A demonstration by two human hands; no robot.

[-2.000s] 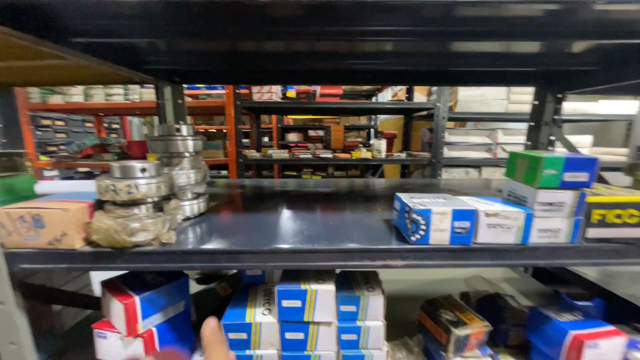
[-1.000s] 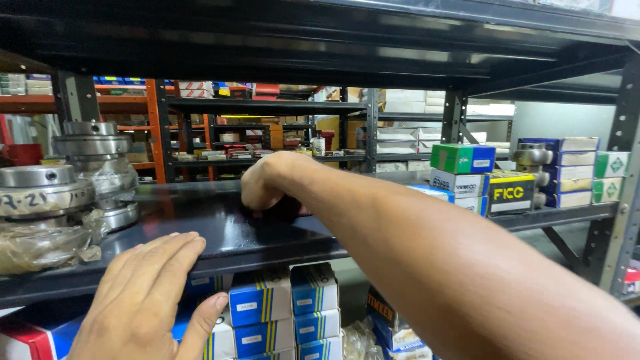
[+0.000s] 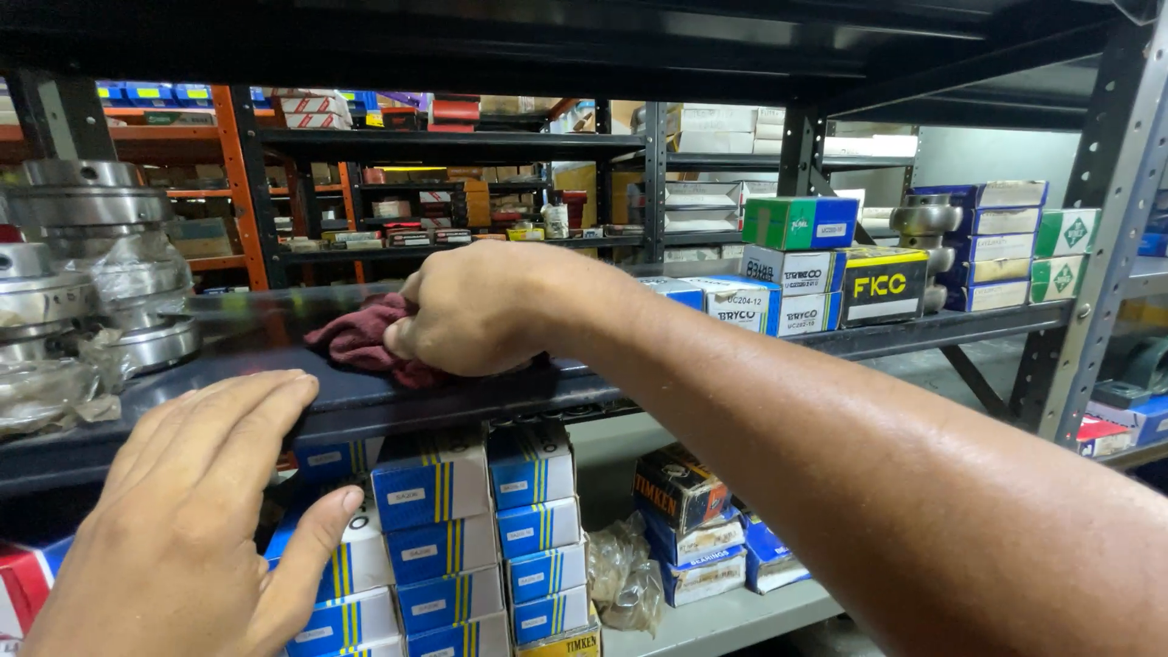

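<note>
My right hand (image 3: 479, 306) is closed on a dark red cloth (image 3: 370, 338), which lies bunched on the black metal shelf (image 3: 265, 351). My left hand (image 3: 187, 520) is spread at the shelf's front edge, fingertips by the edge and thumb apart, holding nothing; whether it touches the edge is unclear. Steel insert bearings (image 3: 100, 265), some in clear plastic, stand stacked at the shelf's left. Right of my right hand, behind the forearm, are white and blue bearing boxes (image 3: 737, 306), a green and blue box (image 3: 799, 223) and a black and yellow box (image 3: 882, 287).
Blue and white boxes (image 3: 438, 547) are stacked on the shelf below, beside plastic-wrapped parts (image 3: 625, 570) and a worn black and orange box (image 3: 680, 488). A perforated metal upright (image 3: 1100, 228) stands at the right. Another black shelf (image 3: 547, 46) crosses overhead.
My right hand has moved left along the shelf, and the red cloth now shows plainly in it. My left hand remains near the front edge. The view has shifted somewhat.
</note>
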